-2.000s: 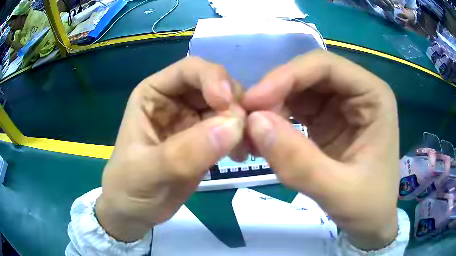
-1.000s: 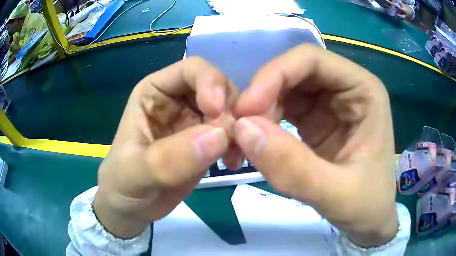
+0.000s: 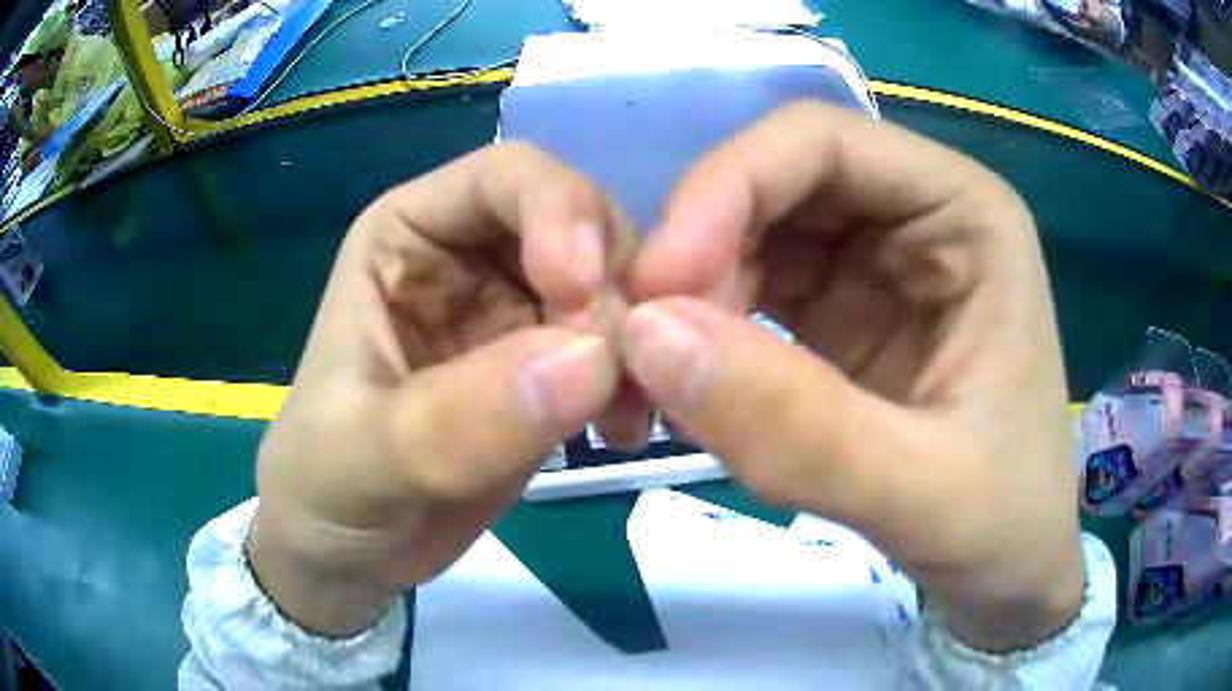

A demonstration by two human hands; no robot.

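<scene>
My left hand (image 3: 419, 392) and my right hand (image 3: 878, 365) are bare and meet fingertip to fingertip in the middle of the view. Thumbs and index fingers are pinched together. Something tiny and clear may be between them, perhaps a seal sticker, but it is too small to tell. Behind them is the bench scale with its flat grey weighing pan (image 3: 595, 128). The scale's white front edge (image 3: 628, 479) shows below my fingers; its display is mostly hidden. White sheets (image 3: 757, 607) with small blue marks lie in front of the scale.
Clear retail boxes (image 3: 1132, 439) with pink parts stand at the right. A dark green belt (image 3: 176, 290) runs behind between yellow edges (image 3: 176, 392). A white stack (image 3: 689, 14) lies behind the scale. A person in yellow (image 3: 68, 68) is at the upper left; another person's hand (image 3: 1101, 20) shows upper right.
Both hands have shifted slightly left and up in the picture, still pinched together. At the far left, a small pale item on the belt shows more fully.
</scene>
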